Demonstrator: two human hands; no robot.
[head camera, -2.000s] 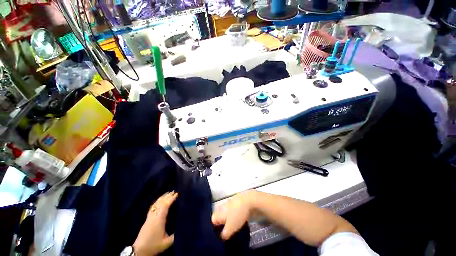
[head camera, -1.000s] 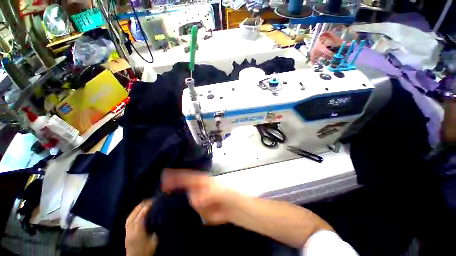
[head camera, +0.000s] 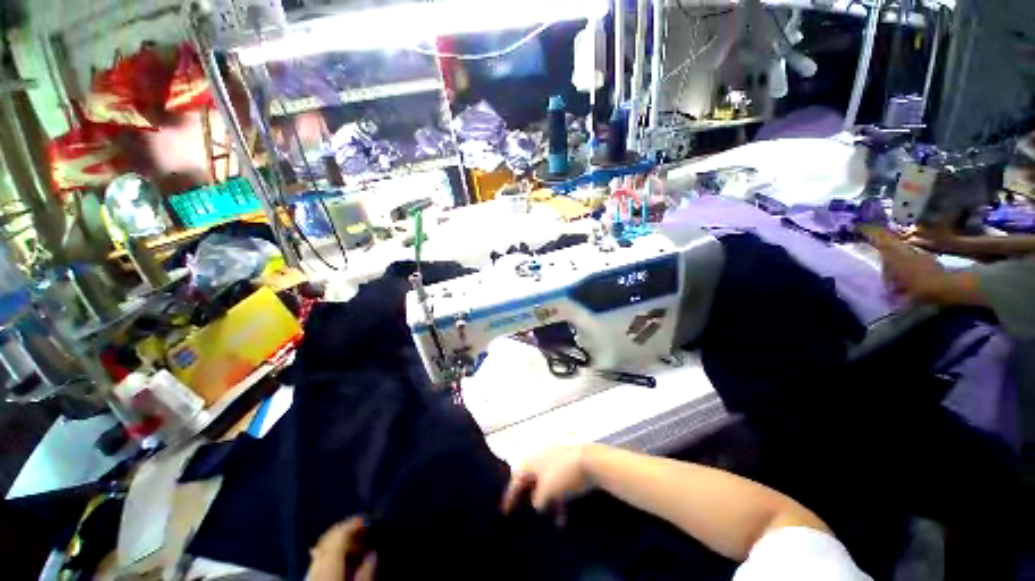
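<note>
The black garment piece (head camera: 352, 420) lies left of and in front of the white lockstitch sewing machine (head camera: 545, 297) and hangs over the front edge. My left hand (head camera: 341, 552) is at the bottom, partly cut off, gripping the cloth's left part. My right hand (head camera: 556, 479) holds the cloth at its right edge, in front of the machine bed; its fingertips are partly hidden in the dark cloth. The needle area (head camera: 452, 375) is at the cloth's edge, too small to read.
Black scissors (head camera: 561, 359) and slim snips (head camera: 624, 377) rest on the bed. A green-handled tool (head camera: 418, 241) stands at the machine's left end. Other dark cloth (head camera: 772, 318) hangs right. A yellow box (head camera: 238, 340) lies left. Another person's arms (head camera: 925, 267) are at right over purple fabric (head camera: 738, 227).
The view has tilted up, showing more of the room and another person. My right hand has moved from over the left hand to the right, and the cloth is spread between both hands.
</note>
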